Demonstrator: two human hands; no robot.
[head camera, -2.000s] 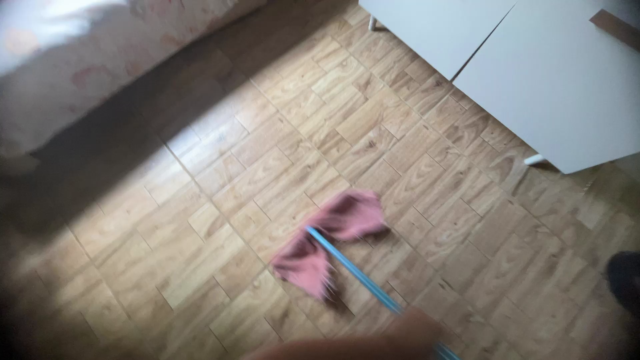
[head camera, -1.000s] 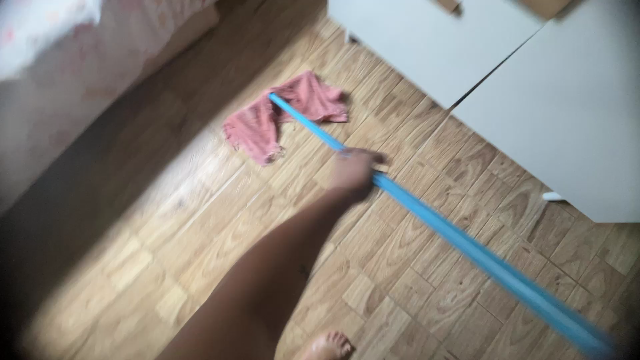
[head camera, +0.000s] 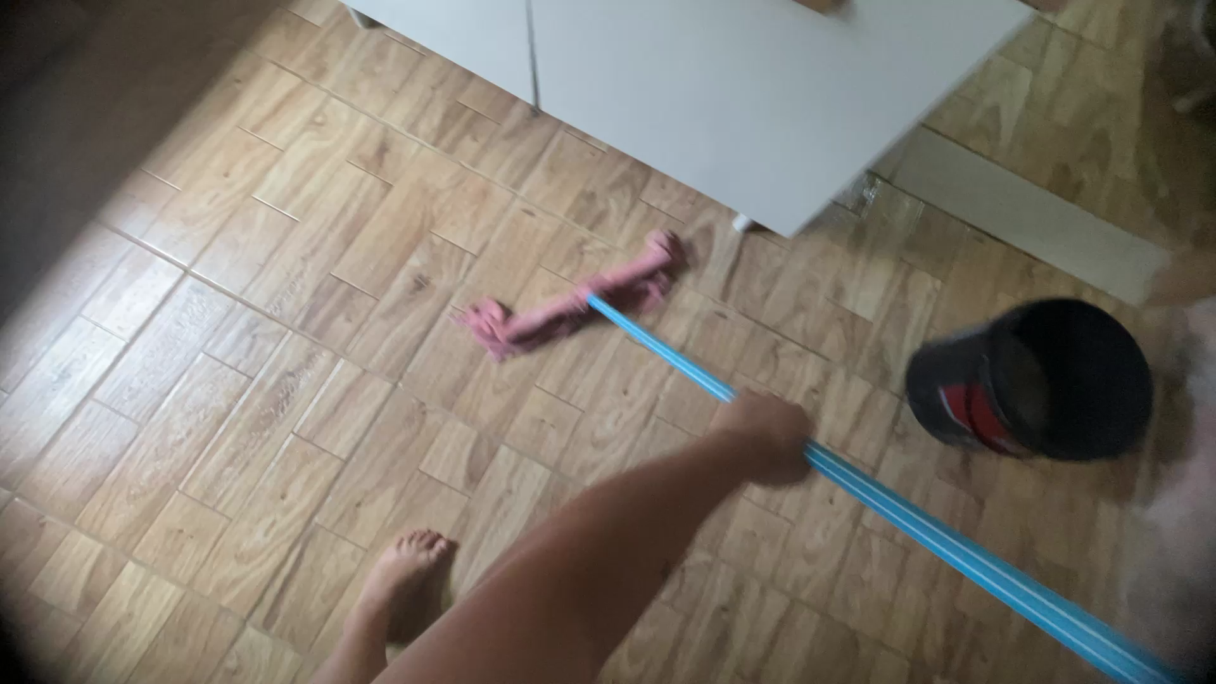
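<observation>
My left hand (head camera: 765, 437) is closed around a light blue mop pole (head camera: 912, 518), right of the middle of the view. The pole slants from the lower right corner up to a pink cloth (head camera: 570, 313). Bunched into a long, narrow strip, the cloth lies on the wood-look floor around the pole's far end, a short way from the white cabinet's corner leg. My right hand is out of the frame, and the pole's near end is cut off at the lower right.
A white cabinet (head camera: 684, 85) on short legs stands at the top. To the right is a black bucket (head camera: 959, 389) with a red label. A pale flat strip (head camera: 1026, 209) lies on the floor beyond it. A bare foot (head camera: 404, 570) is at the lower left.
The cloth has moved right along the cabinet's front toward its corner leg and is bunched narrower than one second ago. The view has shifted right, bringing the bucket in.
</observation>
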